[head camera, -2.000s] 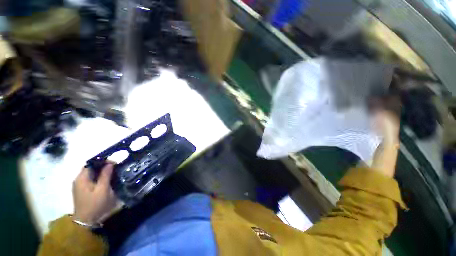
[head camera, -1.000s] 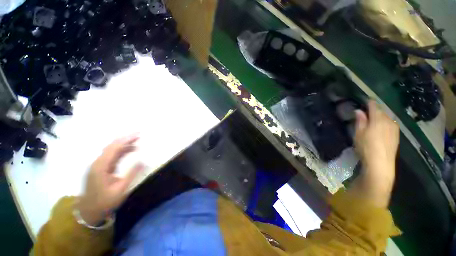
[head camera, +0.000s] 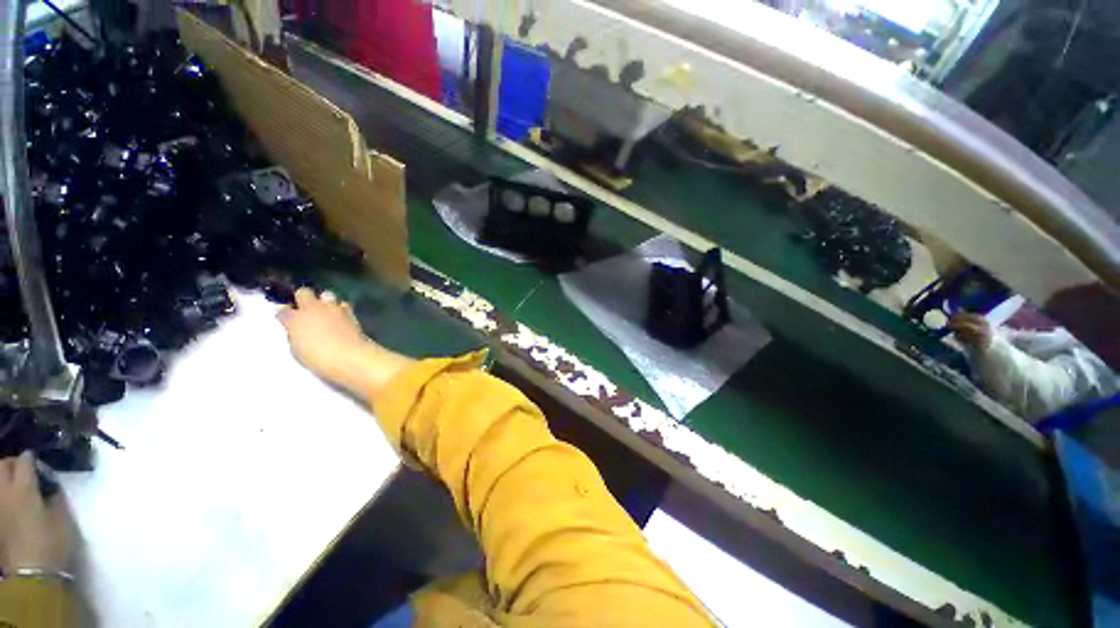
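My right hand reaches to the edge of a heap of small black plastic parts, over the far corner of the white work sheet. Its fingertips touch or nearly touch dark parts; whether it grips one cannot be told. My left hand is at the left edge, partly cut off, beside a metal tool or fixture; a small dark thing is at its fingers, and its grip is unclear.
Right of a cardboard flap, a green belt or bench carries two black panels on clear plastic bags. A chipped rail runs between. Another person's hand holds a dark part at far right. A black heap lies beyond.
The black panel and bag that my right hand handled now rest on the green surface, released. My right hand has moved left to the heap. My left hand has moved to the left edge.
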